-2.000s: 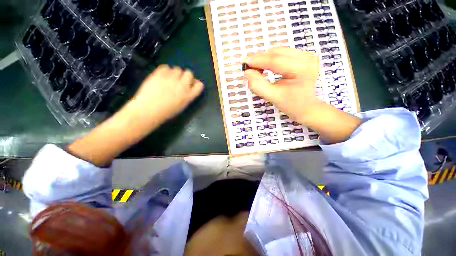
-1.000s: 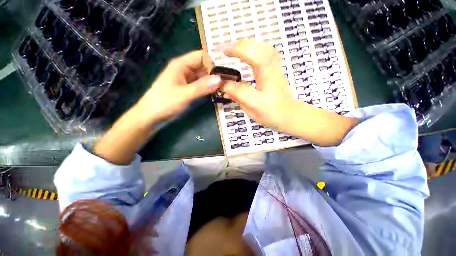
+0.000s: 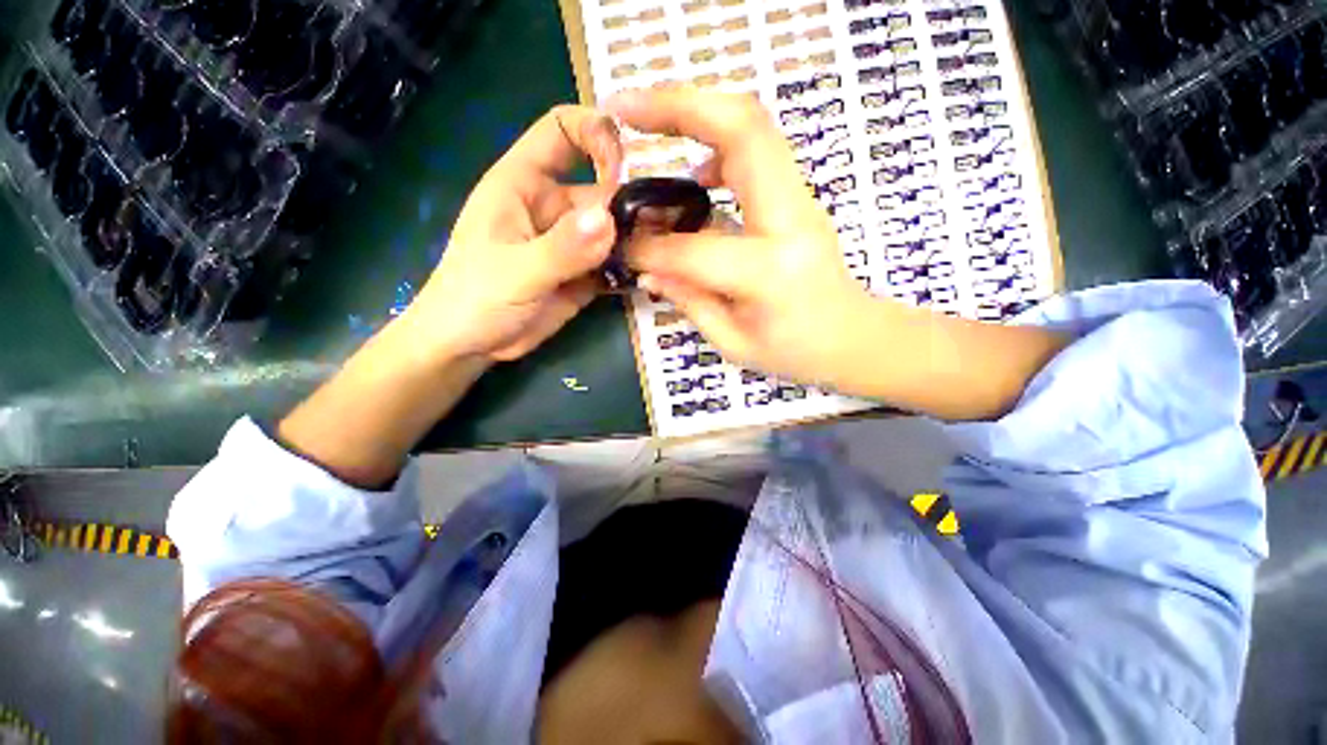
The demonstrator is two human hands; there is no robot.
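A black ring-shaped housing [image 3: 658, 207] with a see-through centre is held up between both hands, above the left edge of the white sheet. My left hand [image 3: 531, 240] grips its left side with thumb and fingers. My right hand [image 3: 771, 233] holds its right side, thumb below and fingers above. The white release liner sheet [image 3: 931, 291] lies under my right hand, with columns of dark and pale tan small shapes. Whether a small adhesive piece is between the fingers cannot be told.
Clear blister trays with black parts stand at the left [image 3: 160, 175] and at the right [image 3: 1237, 160]. The dark green bench [image 3: 509, 408] shows a small pale scrap [image 3: 575, 384] near its front edge and blue specks [image 3: 400, 299] left of my left wrist.
My left hand has come right from the bench to meet my right hand, which has moved left off the sheet's middle. The black housing now shows between them, turned more open to view.
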